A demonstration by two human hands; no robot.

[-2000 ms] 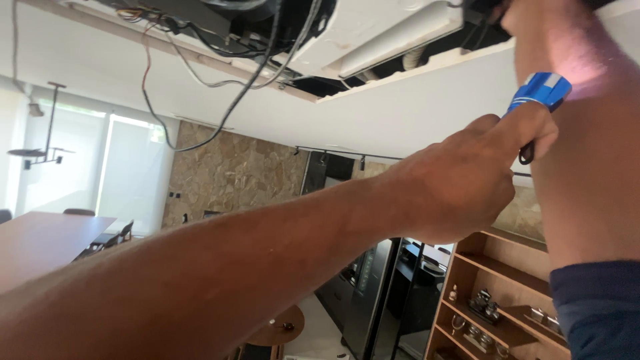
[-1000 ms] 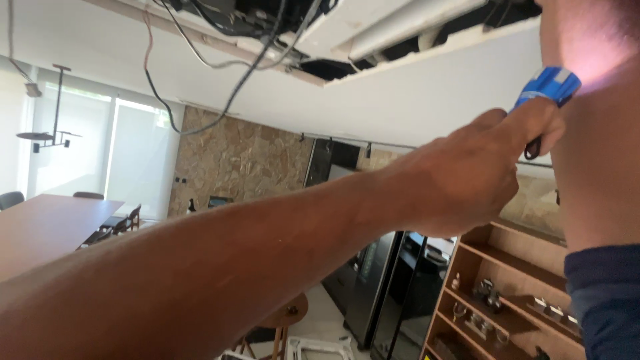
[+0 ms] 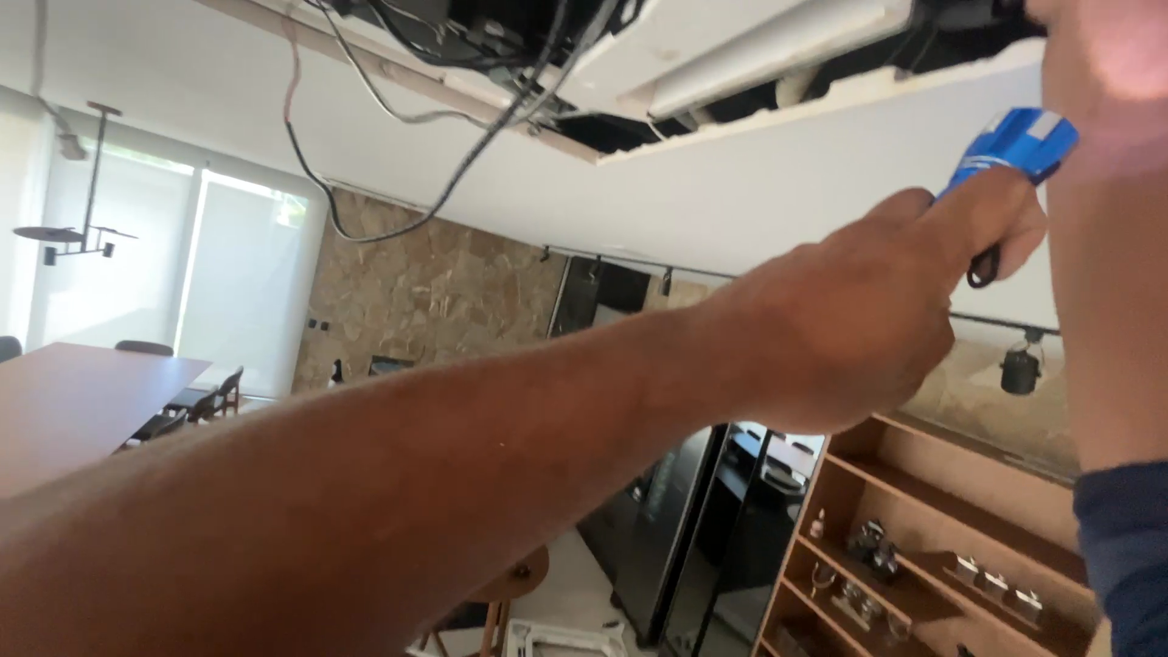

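Observation:
My left hand [image 3: 849,301] reaches across from the lower left, its fingers closed around a blue flashlight [image 3: 1022,146] with a dark wrist loop hanging below. The flashlight's head is beside my raised right forearm [image 3: 1104,301], and a pinkish glow lies on the skin above it. A navy sleeve [image 3: 1131,547] covers that arm lower down. My right hand is mostly cut off by the top edge, near the dark ceiling opening [image 3: 949,46]; what it touches is hidden. Black and grey cables [image 3: 465,169] hang from the opening, left of the hands.
The opening has a ragged panel edge [image 3: 821,105] and a white duct-like part [image 3: 785,55] inside. A track spotlight [image 3: 1020,372] hangs behind the arms. Below are wooden shelves [image 3: 958,511] with glassware, a dark refrigerator [image 3: 639,538], and a white frame [image 3: 566,639]. A long table [image 3: 82,392] stands left.
The view dipped and came back up, showing more of the ceiling opening again than one second ago. The left hand keeps hold of the flashlight beside the right forearm.

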